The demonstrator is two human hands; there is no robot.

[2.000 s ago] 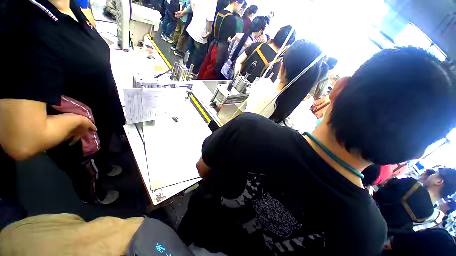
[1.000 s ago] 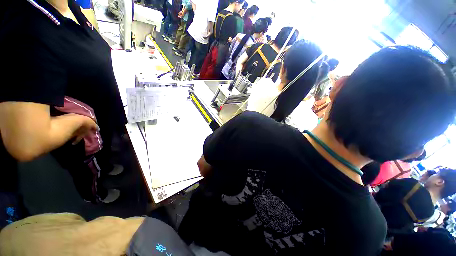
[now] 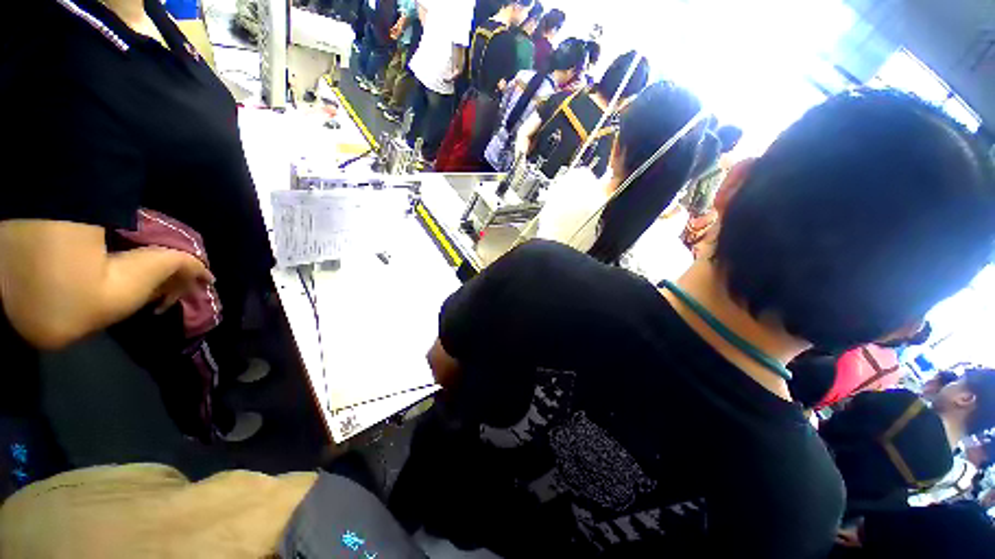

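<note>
Neither of my hands can be made out. A bulky beige sleeve or cloth (image 3: 164, 513) lies across the bottom left. Beside it is dark grey-blue cloth (image 3: 347, 522) with a small light-blue mark. Nearest in front of me, a white table (image 3: 376, 349) runs away from me, with a dark line near its edge. A printed white sheet (image 3: 309, 227) lies on its far part. A yellow-black strip (image 3: 440, 234) runs along its right side.
A person in a black T-shirt (image 3: 611, 404) stands close on the right, back turned. A person in a black polo (image 3: 131, 142) stands left, one hand at a maroon-pink garment (image 3: 180, 257). Metal fixtures (image 3: 507, 202) stand beyond the table. Several people stand in rows farther off.
The head of the person in the black T-shirt has turned slightly. The view has shifted a little. Otherwise things stay as they were.
</note>
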